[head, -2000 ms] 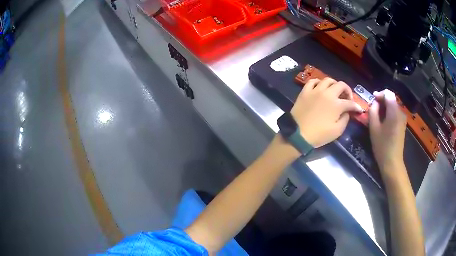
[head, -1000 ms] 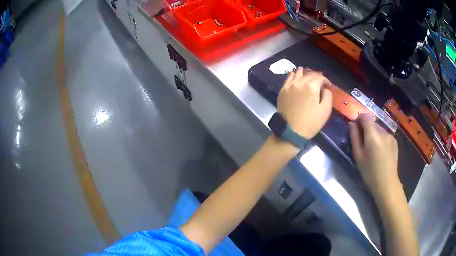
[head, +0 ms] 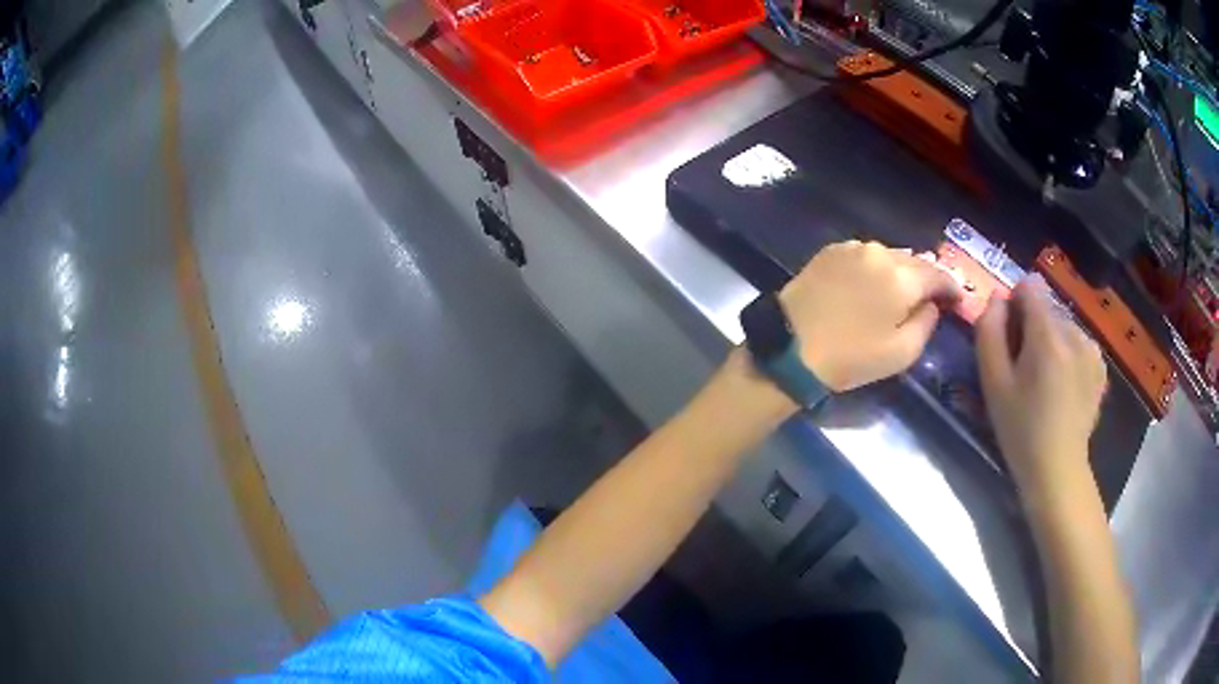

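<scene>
An orange-brown carrier strip (head: 972,283) lies over the black work pad (head: 842,187), partly hidden by my hands. My left hand (head: 869,314), with a dark watch on the wrist, has its fingertips closed at the strip's near-left part. My right hand (head: 1045,368) has thumb and fingers at the strip's right part. A clear-silver gauge plate (head: 984,251) lies just behind the strip, partly covered by the right fingers. Whether a small component is in my fingertips cannot be told.
Another orange-brown strip (head: 1107,325) lies at the pad's right, and one (head: 912,110) behind the pad. The black inspection camera (head: 1069,100) stands at the back right with cables. Red-orange parts bins (head: 562,60) stand on the steel bench (head: 642,194) at the upper left.
My left hand has moved right and down from the pad's white-patch side toward my right hand. My right hand has shifted slightly right and up. The strip's middle is now more covered.
</scene>
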